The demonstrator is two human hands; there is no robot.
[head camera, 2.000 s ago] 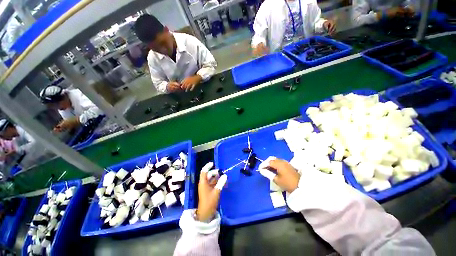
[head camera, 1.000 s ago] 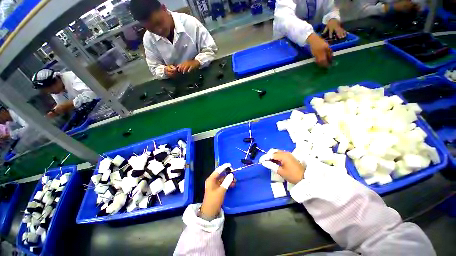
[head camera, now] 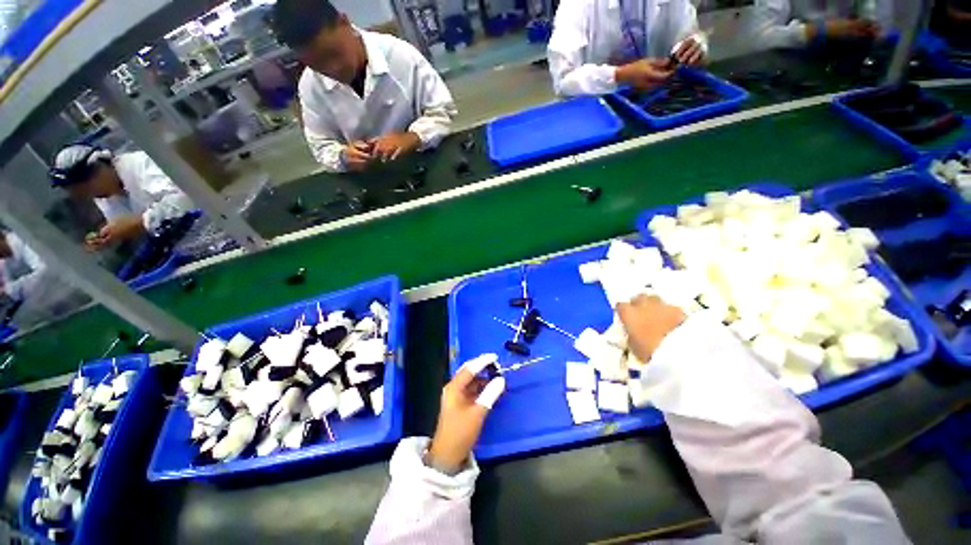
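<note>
My left hand [head camera: 465, 405], with white coverings on its fingertips, holds a small black part [head camera: 489, 372] with a thin pale lead pointing right. It is over the left side of the blue centre tray [head camera: 532, 426]. Several black parts [head camera: 530, 323] with thin leads lie in that tray. My right hand [head camera: 652, 323] is at the edge of the white blocks [head camera: 745, 287]; its fingertips are hidden among them, so its grip cannot be told. Loose white blocks [head camera: 582, 406] lie in the tray's right part, near my right wrist.
A blue tray of black-and-white assemblies [head camera: 282, 389] is at left, another [head camera: 80, 447] farther left. Beyond runs a green conveyor [head camera: 426, 250] with a few black parts. Coated people work across it beside blue trays [head camera: 554, 132]. A metal post rises at left.
My right hand has left the lead near my left hand and moved right to the white blocks. More white blocks lie in the centre tray. My left hand still holds the black part.
</note>
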